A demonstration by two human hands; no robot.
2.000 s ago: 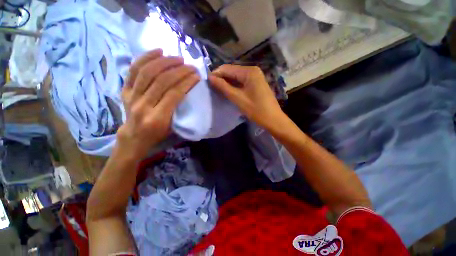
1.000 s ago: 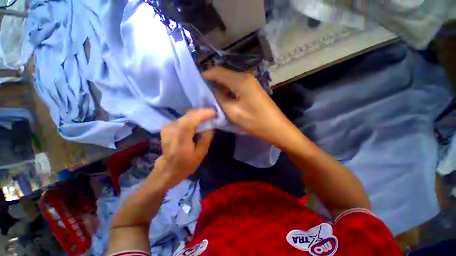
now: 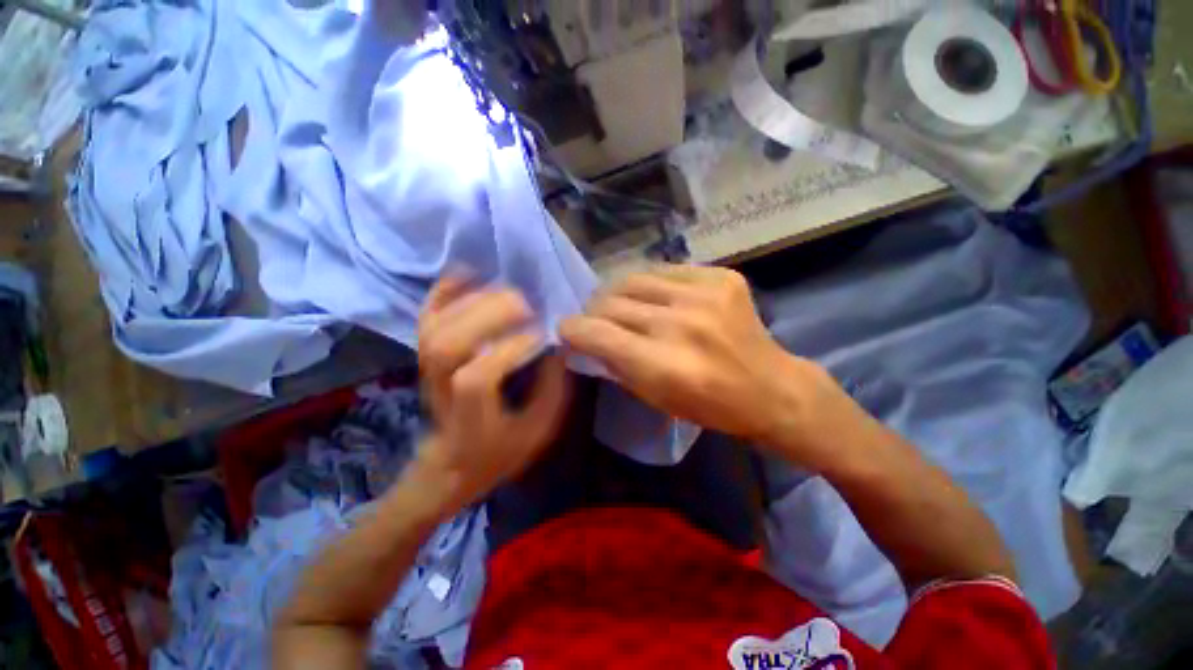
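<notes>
A light blue garment piece (image 3: 353,223) runs from the brightly lit needle area (image 3: 451,111) of the overlock machine (image 3: 615,85) down to both hands at the table's front edge. My left hand (image 3: 487,373) is blurred, with bent fingers at the cloth's lower edge; its exact hold cannot be told. My right hand (image 3: 687,343) pinches the cloth edge between thumb and forefinger, close beside my left hand. The glare hides the presser foot.
White tape roll (image 3: 966,66), with a loose strip (image 3: 798,124), and scissors (image 3: 1083,46) lie at upper right. Blue cut panels (image 3: 916,353) lie lower right. Crumpled garments (image 3: 327,537) are piled below left. A white cloth piece (image 3: 1151,432) is far right.
Both hands have moved from beside the needle area down towards my body, with the cloth edge drawn along. The view has shifted, showing the full tape roll and scissors.
</notes>
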